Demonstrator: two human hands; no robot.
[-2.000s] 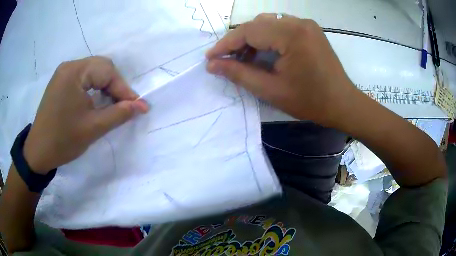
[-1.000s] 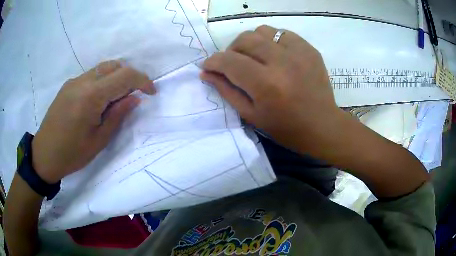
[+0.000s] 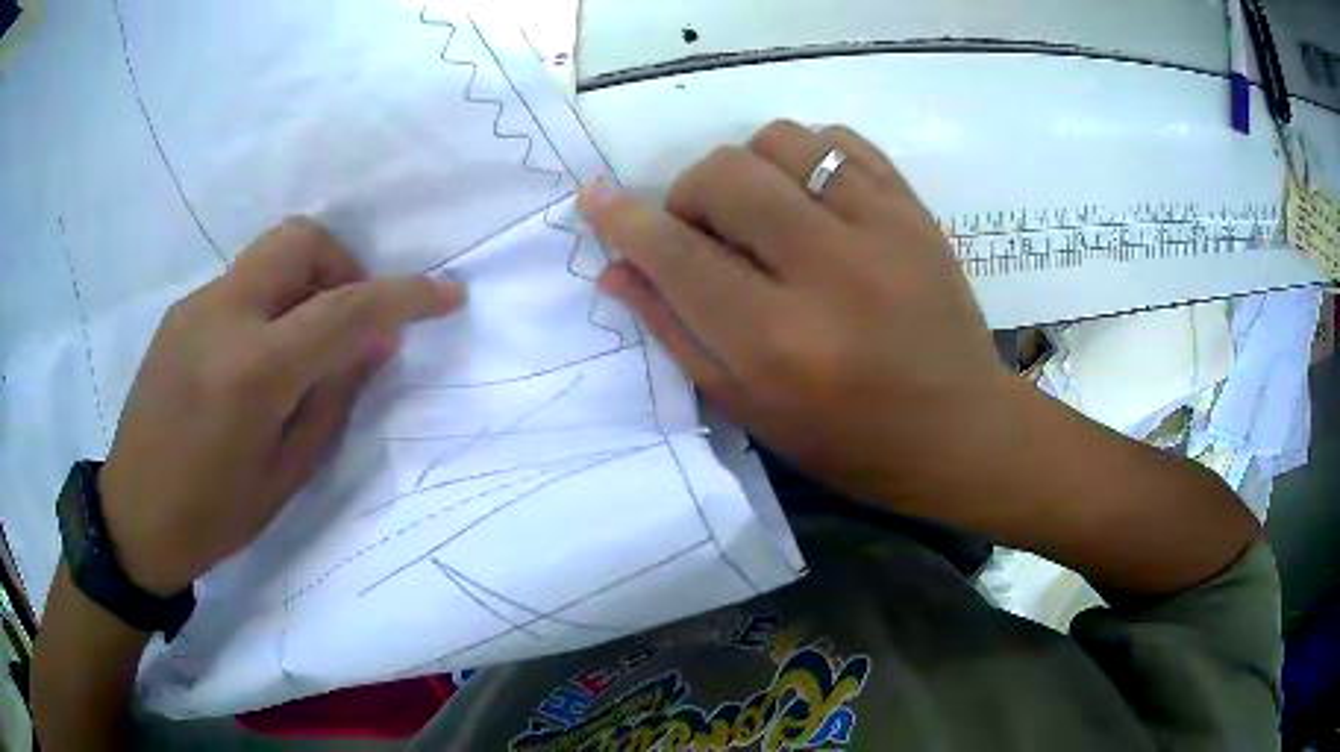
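Note:
A white marked piece (image 3: 507,456) with drawn lines, curves and a zigzag lies on the table and hangs over its front edge toward my lap. A fold runs across it between my hands. My left hand (image 3: 279,382) rests on the piece left of the fold, its index finger extended at the fold line. My right hand (image 3: 794,265), with a ring, presses its fingertips on the piece's right edge at the fold's right end. The undersides of both hands are hidden, so any grip on the cloth does not show.
A printed ruler scale (image 3: 1117,235) runs along the table's front edge at right. A blue-capped pen (image 3: 1242,103) and a slim dark tool (image 3: 1267,66) lie at upper right, near a beige card (image 3: 1312,221). White scraps (image 3: 1264,382) lie below the table at right.
The raised, pinched fold has been laid down flat against the piece. The cloth has shifted down and left. Both hands now lie lower, with the left fingers no longer pinching the fold.

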